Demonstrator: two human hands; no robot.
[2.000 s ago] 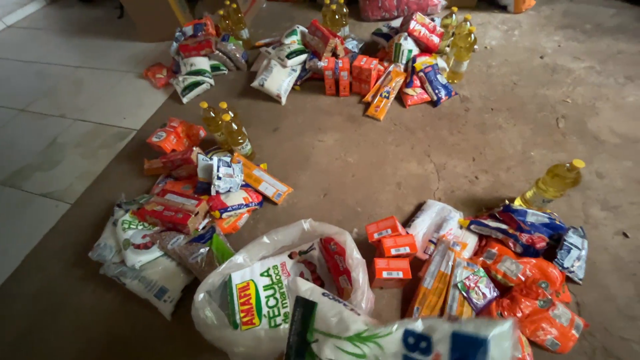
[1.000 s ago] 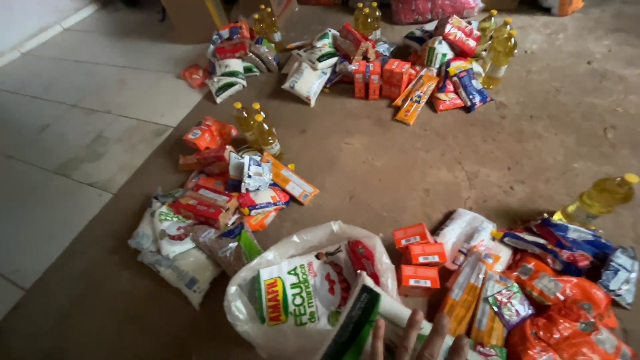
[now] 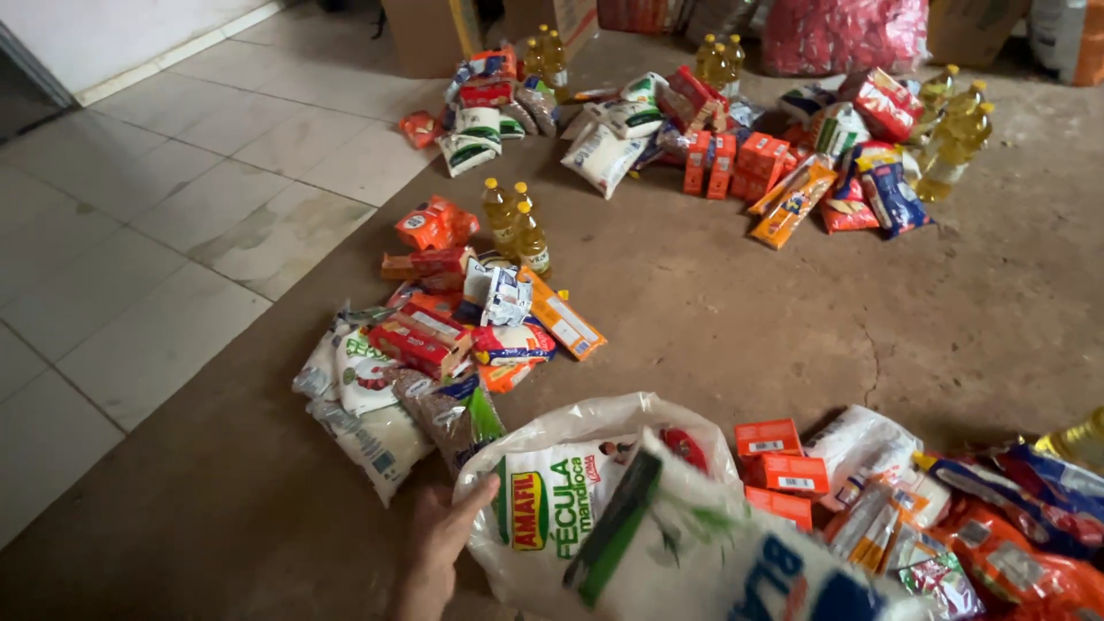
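At the lower centre, my left hand [image 3: 440, 539] is at the left rim of a clear plastic bag [image 3: 595, 410], its thumb over the edge. Inside the bag lies a white package of cassava starch [image 3: 561, 492], with a red package beside it. A large white plastic package with green and blue print [image 3: 716, 543] is tilted over the bag's right part, its near end reaching the bottom edge of the view. My right hand is not visible, so what holds this package is hidden.
Grocery piles lie left [image 3: 423, 336], right [image 3: 1000, 535] and farther back [image 3: 604, 155]. Small orange boxes [image 3: 789, 474] stand just right of the bag. Oil bottles [image 3: 522, 233] stand behind the left pile. Cardboard boxes [image 3: 427, 39] and a big pink sack [image 3: 841, 34] are at the back.
The green-and-blue printed package now leans over the bag; before, it was lower in the view. My left hand now shows at the bag's left rim. Fingers seen by the package one second ago are out of sight.
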